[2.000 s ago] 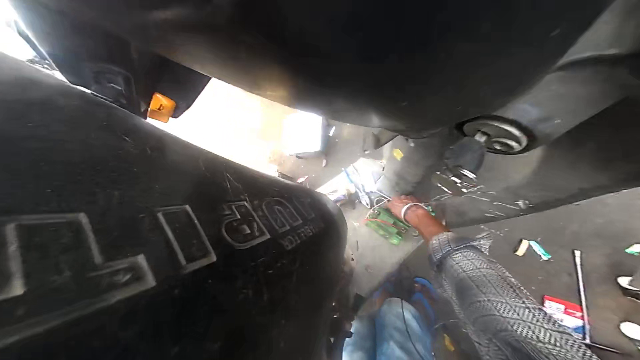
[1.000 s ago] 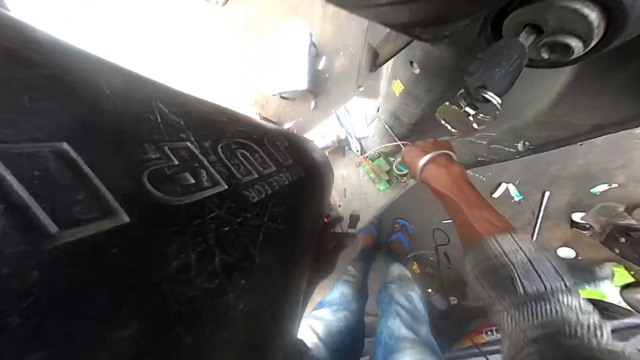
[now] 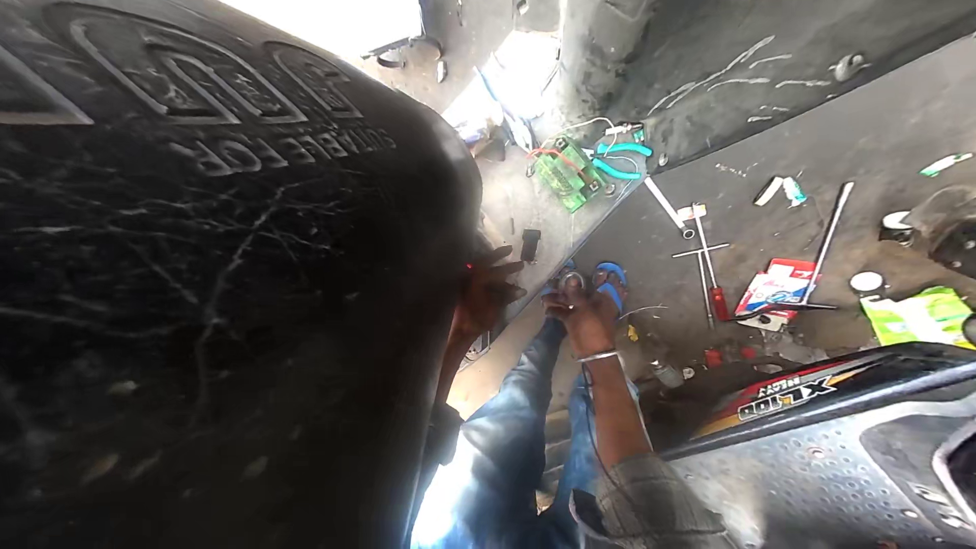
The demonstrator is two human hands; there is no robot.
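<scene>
My right hand [image 3: 583, 320], with a metal bangle at its wrist, is closed on a small round silver-rimmed thing [image 3: 572, 280] above my feet. To its left, my left hand [image 3: 492, 293] has its fingers apart, in shade beside a large black moulded panel [image 3: 267, 267] with raised lettering; the panel hides part of this hand, and nothing shows in its fingers. A small black part [image 3: 531, 245] lies just beyond the left fingertips. Farther off, a translucent green part [image 3: 564, 177] with thin wires rests on the grey surface, touching or close to turquoise-handled pliers [image 3: 621, 160].
On the ground at right lie a tubular wrench [image 3: 667, 206], a red-handled screwdriver [image 3: 719, 303], a metal rod [image 3: 829, 240], a red and white packet [image 3: 778, 290] and a green packet [image 3: 915, 316]. A black scratched panel [image 3: 709, 84] slopes above. A moped's perforated footboard [image 3: 808, 473] fills the lower right.
My right hand has left the green part and its wires and come back towards my body, near my left hand. The turquoise-handled pliers now lie beside the green part. The view has shifted strongly.
</scene>
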